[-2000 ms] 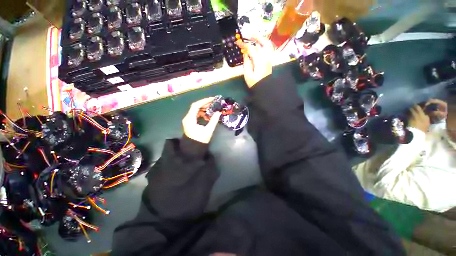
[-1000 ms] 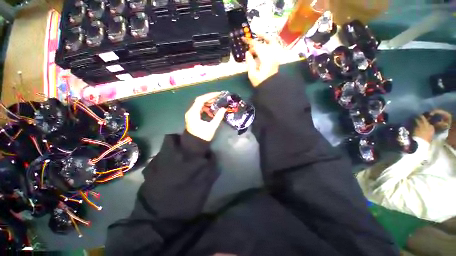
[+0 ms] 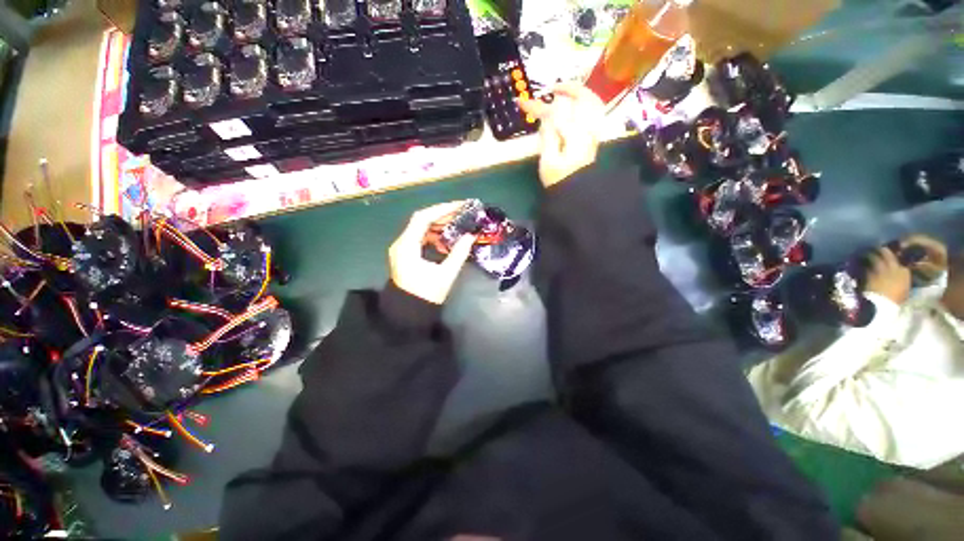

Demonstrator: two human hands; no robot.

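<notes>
My left hand (image 3: 431, 257) holds a part-built unit (image 3: 503, 249) above the bench in the middle, gripping it by its left side. The unit shows a shiny round black shell with red wire and a dark glassy part at its upper left. My right hand (image 3: 569, 129) is farther forward, its fingertips by the right edge of a dark slab with orange round keys (image 3: 507, 95). The fingers are bent close together and blurred, so I cannot tell whether they hold something small.
Stacked black parts trays (image 3: 317, 132) with glassy modules stand behind at left, on a patterned sheet (image 3: 285, 192). Tangled wired housings (image 3: 159, 365) lie left, part-built units (image 3: 745, 201) right. A bottle with orange-brown liquid (image 3: 634, 53) is behind. Another person's white sleeve (image 3: 883, 370) is at right.
My right hand has drawn slightly right, from over the keyed slab to its edge, uncovering more keys and the bottle. My left hand still holds the unit, nearly unmoved.
</notes>
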